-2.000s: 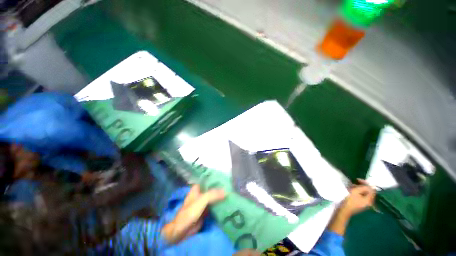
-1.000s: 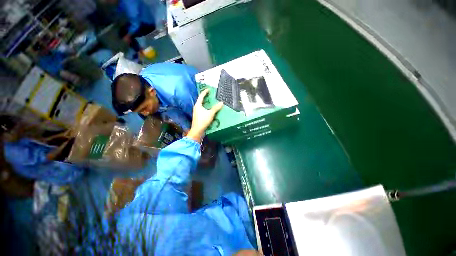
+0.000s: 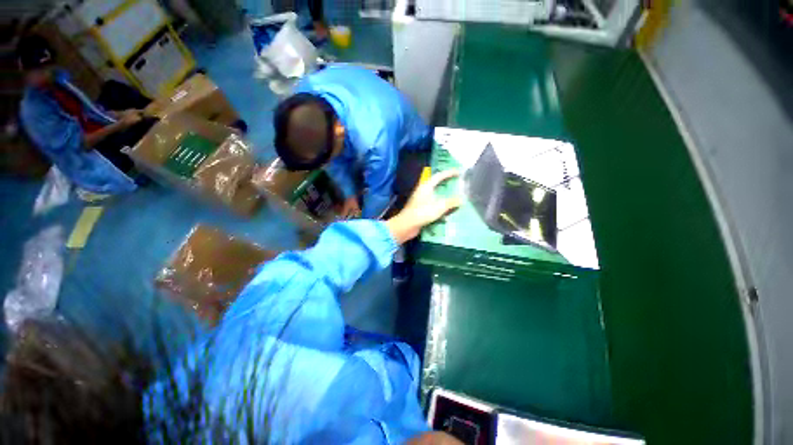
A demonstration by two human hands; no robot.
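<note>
Flat white and green retail boxes (image 3: pixel 522 195) are stacked on the green belt, right of centre. The top one shows a dark tablet with keyboard. My left hand (image 3: pixel 428 207) rests on the left edge of the top box with its fingers apart, and one fingertip has a yellow cap. The bench scale shows only in part at the bottom edge, with its dark display panel (image 3: pixel 461 419) and a strip of its shiny pan (image 3: pixel 556 433). My right hand is not in view.
A person in a blue smock (image 3: pixel 369 113) bends beside the belt (image 3: pixel 522 339), left of the stack. Brown cartons with clear plastic (image 3: pixel 213 265) stand on the blue floor. Another person (image 3: pixel 69 130) sits at far left. A pale wall (image 3: pixel 709 156) runs along the right.
The view has turned and shifted, so the stack appears further right and lower and the scale is mostly cut off. My left hand is still at the stack's left edge.
</note>
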